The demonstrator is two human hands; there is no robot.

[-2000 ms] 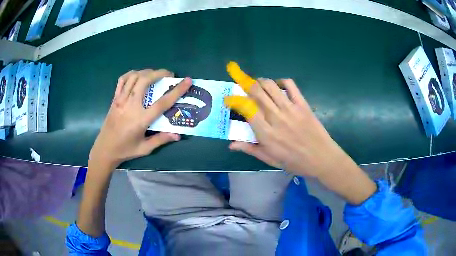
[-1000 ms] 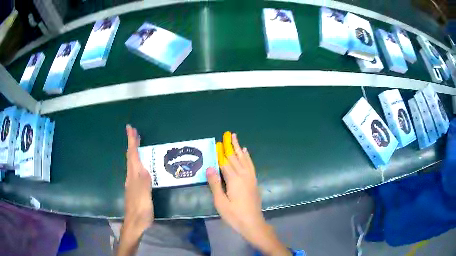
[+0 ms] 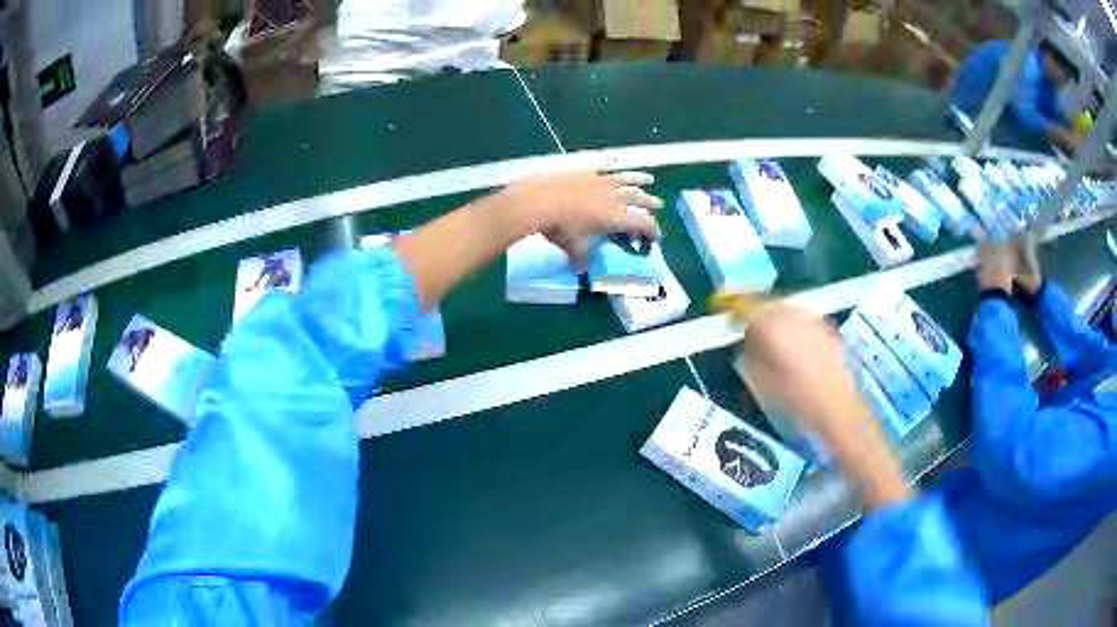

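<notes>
My left hand point(image 3: 600, 218) reaches over the conveyor, with fingers and thumb around a blue-and-white carton point(image 3: 627, 267). This carton overlaps a white box with a dark shape point(image 3: 654, 304); their exact contact is partly hidden. My right hand point(image 3: 802, 355) is blurred over the near bench's right side, beside the divider rail. Its yellow finger cots point towards the rail. Whether it grips anything is unclear. A carton with a watch picture point(image 3: 725, 459) lies flat on the near bench, below that hand.
More cartons point(image 3: 725, 239) lie spaced along the green conveyor. The white divider rail point(image 3: 527, 377) crosses between belt and bench. Cartons point(image 3: 900, 349) stand close together at right. A worker in blue point(image 3: 1041, 404) sits beyond them. Stacked cartons point(image 3: 31, 557) are at lower left.
My hands have left the carton they held between them on the near bench. The left has moved forward over the conveyor, the right to the right-hand cartons. The view has swung right and up.
</notes>
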